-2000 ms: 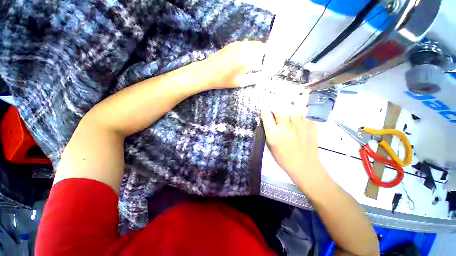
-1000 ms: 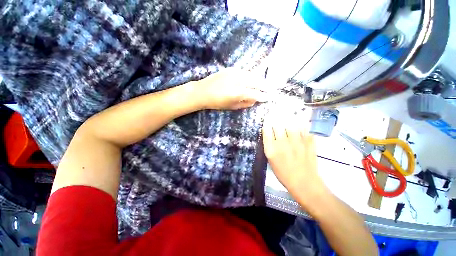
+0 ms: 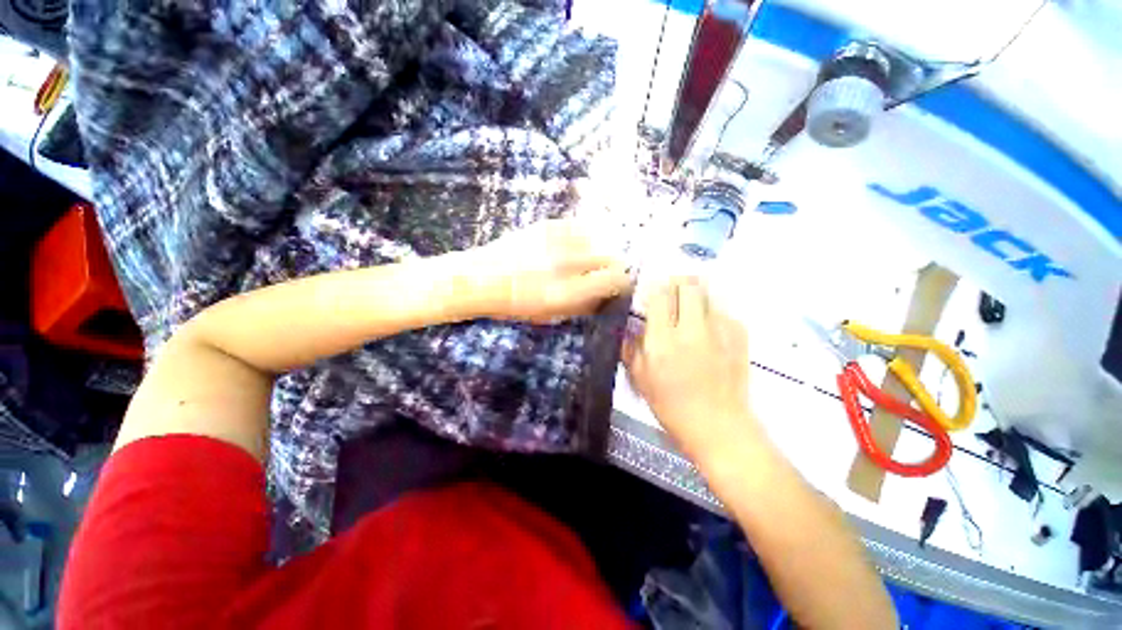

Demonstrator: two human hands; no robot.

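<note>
The grey and white plaid coat cloth [image 3: 480, 369] covers the table's left side and hangs towards the lap. A dark binding strip [image 3: 599, 369] runs along its right edge. My left hand [image 3: 560, 271] lies on the cloth, its fingertips pinching the edge near the strip. My right hand [image 3: 689, 357] is at the same edge, thumb and fingers closed on the dark strip just below the needle area. The presser foot area [image 3: 652, 185] is washed out by bright light, so needle and stitching cannot be made out. The white sewing machine [image 3: 972, 234] stands above and right.
Scissors with red and yellow handles [image 3: 904, 394] lie on a tan strip [image 3: 871, 474] right of my right hand. Black scraps [image 3: 1015, 462] lie further right. A grey measuring tape [image 3: 671, 468] runs along the table's front edge. A red-orange stool [image 3: 86, 289] stands at left.
The view has turned towards the machine, showing its lettering more fully. My left hand has moved down along the cloth edge, closer to my right hand. Both stay on the edge.
</note>
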